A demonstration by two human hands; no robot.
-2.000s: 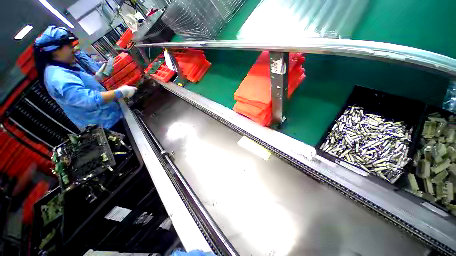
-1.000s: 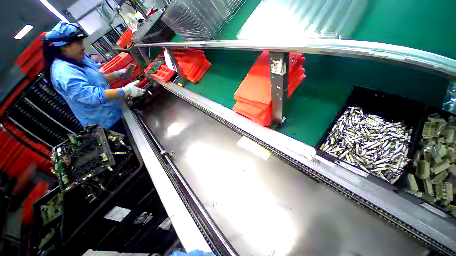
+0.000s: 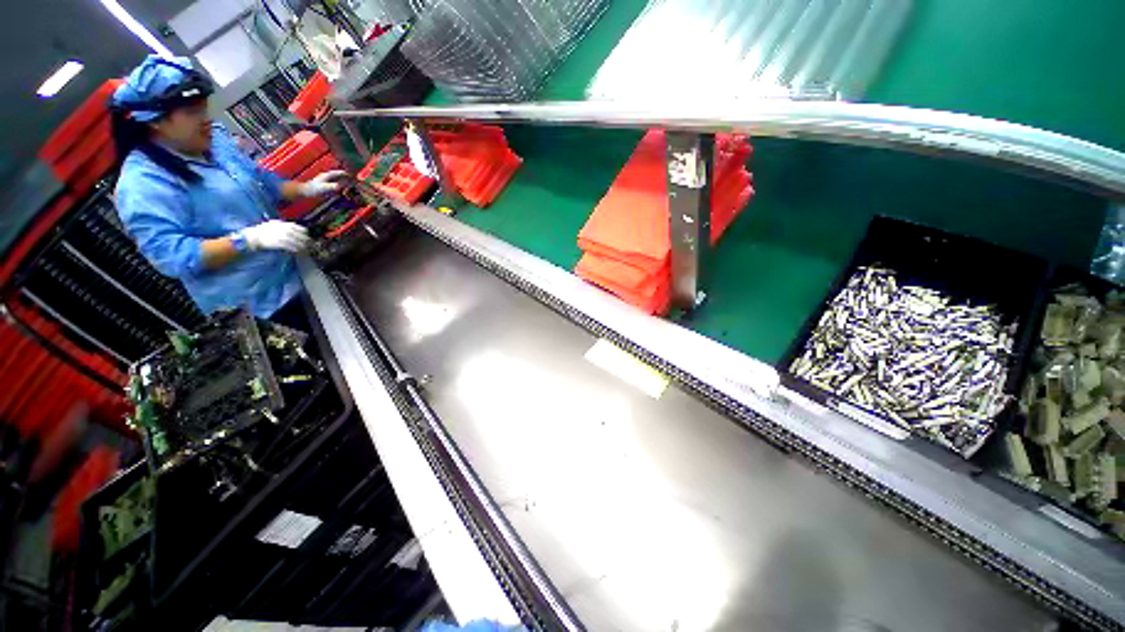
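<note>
Neither of my hands is in the picture; only a bit of blue cloth shows at the bottom edge. In front of me runs the conveyor, a shiny steel surface [image 3: 555, 426] between two long rails with chain. A yellow label [image 3: 627, 367] lies along the far rail. On the green-matted shelf at the right, a black bin [image 3: 919, 247] holds many small silver metal components [image 3: 913, 358]. Beside it, cut off by the right edge, are beige-grey connectors [image 3: 1086, 407].
A co-worker in a blue smock [image 3: 197, 210] and white gloves stands at the upper left, by the line's far end. Stacked dark carriers [image 3: 210, 383] sit in a black crate at the left. Red sheets [image 3: 629, 228] lie under the shelf rail, with clear plastic trays [image 3: 753, 49] above.
The co-worker's gloved hands have moved: one has drawn back to the near side of the line, the other reaches farther across. A dark carrier with red shows between them. The parts bins have not moved.
</note>
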